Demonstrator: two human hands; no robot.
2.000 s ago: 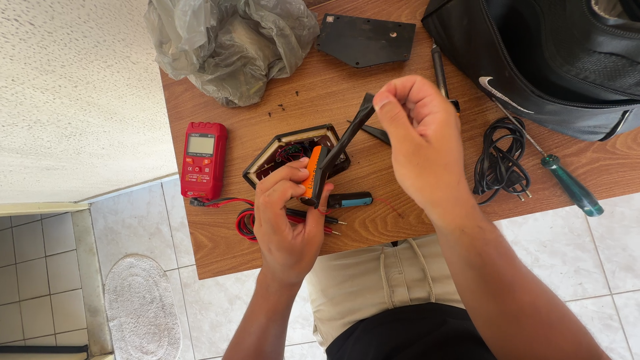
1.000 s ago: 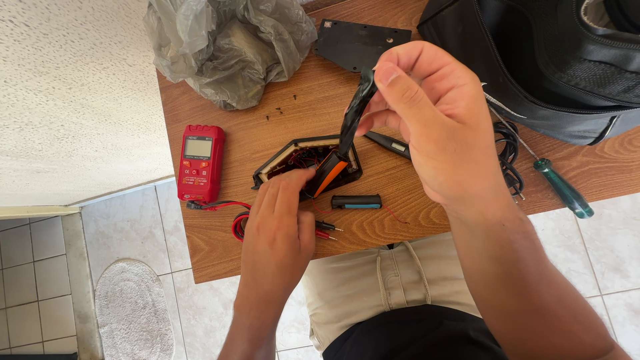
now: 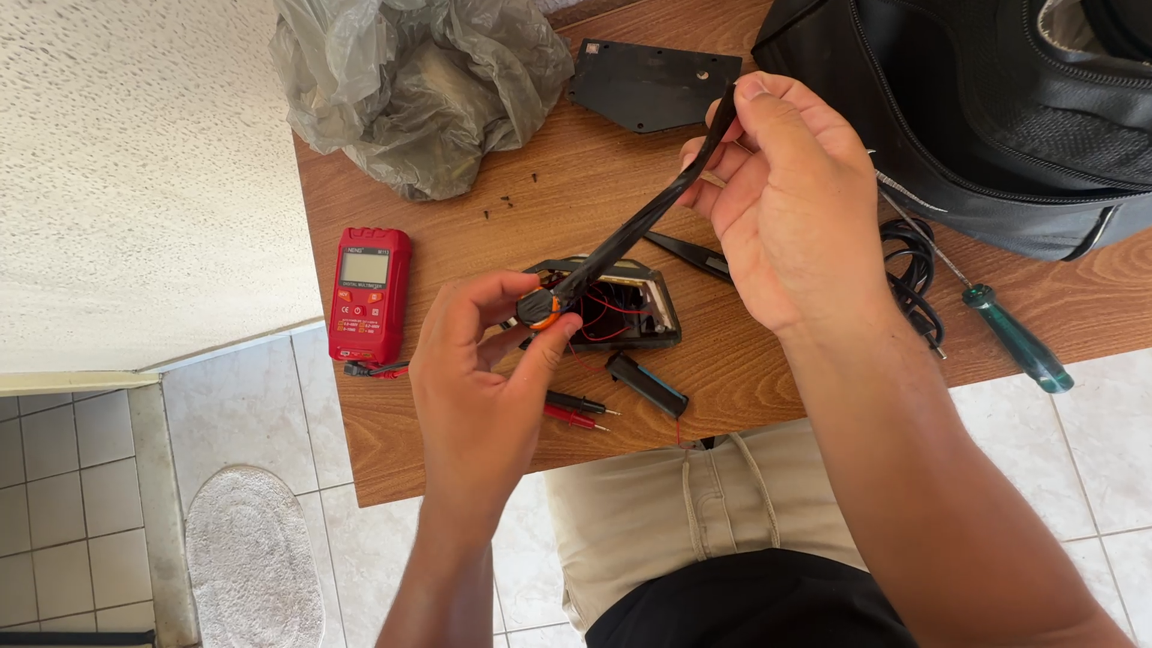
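Observation:
My left hand (image 3: 490, 360) grips an orange cylindrical cell (image 3: 538, 309) partly wrapped in black tape, its end facing up. From it a long black strip of tape (image 3: 643, 216) stretches up to the right, its far end pinched in my right hand (image 3: 792, 180). Behind the cell lies an open device housing (image 3: 668, 315) with thin red wires inside. Nearer the table edge is a black holder with a blue cell (image 3: 646, 384), a thin red wire at its end. Red and black test probes (image 3: 576, 416) lie below my left fingers.
A red digital multimeter (image 3: 369, 297) lies left. Farther back are a crumpled grey plastic bag (image 3: 423, 90), small screws (image 3: 507, 200) and a black cover plate (image 3: 652, 85). At right are a black bag (image 3: 981, 117), a coiled black cable (image 3: 909, 261), a green-handled screwdriver (image 3: 1017, 337) and a black pointed tool (image 3: 688, 255).
The strip between my hands now stretches longer, and the orange cell has been turned end-up. The holder with the blue cell shows at a different angle than one second ago.

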